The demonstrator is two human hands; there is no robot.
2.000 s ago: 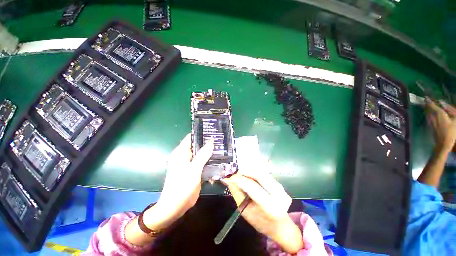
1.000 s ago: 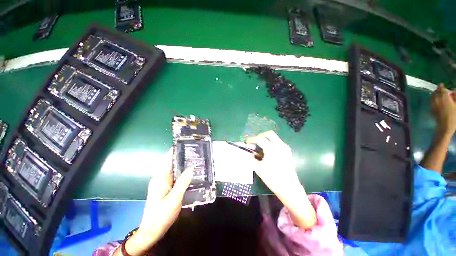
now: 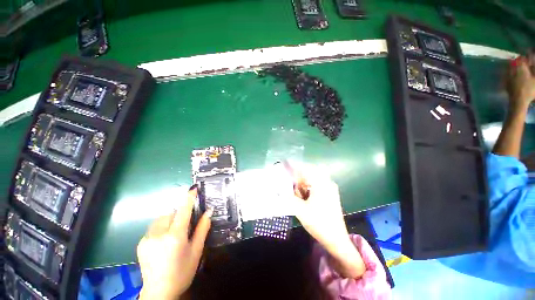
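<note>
An open phone unit [image 3: 216, 190] lies near the bench's front edge, its circuit board end pointing away from me. My left hand [image 3: 170, 249] is at its lower left side, with fingertips on its edge and battery. My right hand [image 3: 317, 202] is right of the phone, over the edge of white release paper [image 3: 261, 193], fingers closed together around tweezers that are blurred in glare. A sheet of pale dots [image 3: 272, 228] shows below the paper. A clear film [image 3: 285, 146] lies just beyond my right hand.
A heap of small black parts [image 3: 317, 104] lies beyond. A black tray [image 3: 130, 111] of phones stands left; another tray [image 3: 440, 199] holds phones and small white strips [image 3: 441, 110] at right. Phones lie on the belt [image 3: 205, 29]. A neighbour's arm [image 3: 511, 129] is at far right.
The phone now lies flatter on the bench, and my left hand has shifted from under it to its left side. My right hand stays by the white paper. The whole view has shifted.
</note>
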